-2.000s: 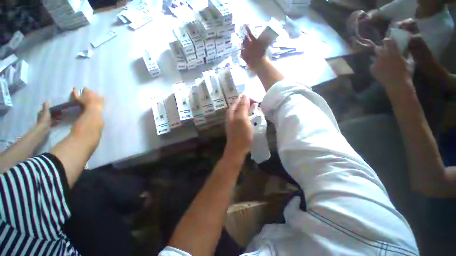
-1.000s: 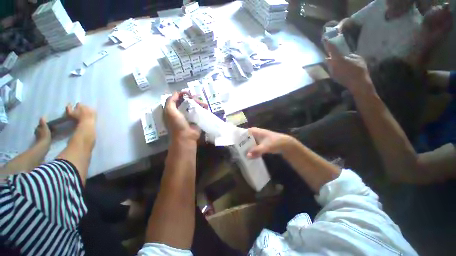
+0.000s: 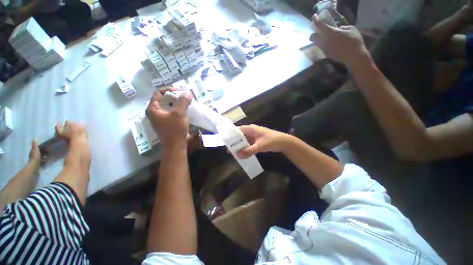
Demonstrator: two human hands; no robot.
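My right hand (image 3: 259,141) holds a slim white printed carton (image 3: 242,152) above the lap, its open end pointing up and left. My left hand (image 3: 170,116) is closed on a small pale item (image 3: 171,102) with a dark dot, mostly hidden in the fingers. A white strip, maybe a leaflet or wrap (image 3: 205,115), runs between the left hand and the carton's open end. A short row of cartons (image 3: 140,135) stands at the table edge, partly hidden behind my left hand.
Stacked cartons (image 3: 174,54) stand mid-table, with crumpled bags or inserts (image 3: 231,49) to their right. White box stacks (image 3: 36,44) stand far left. A neighbour's hands (image 3: 72,132) are at left, another's hand (image 3: 342,41) at right. An open brown box (image 3: 241,222) is below.
Two seconds ago my right hand was reaching over the table; it now holds a carton over the lap. My left hand has moved left with its item, and the view has shifted.
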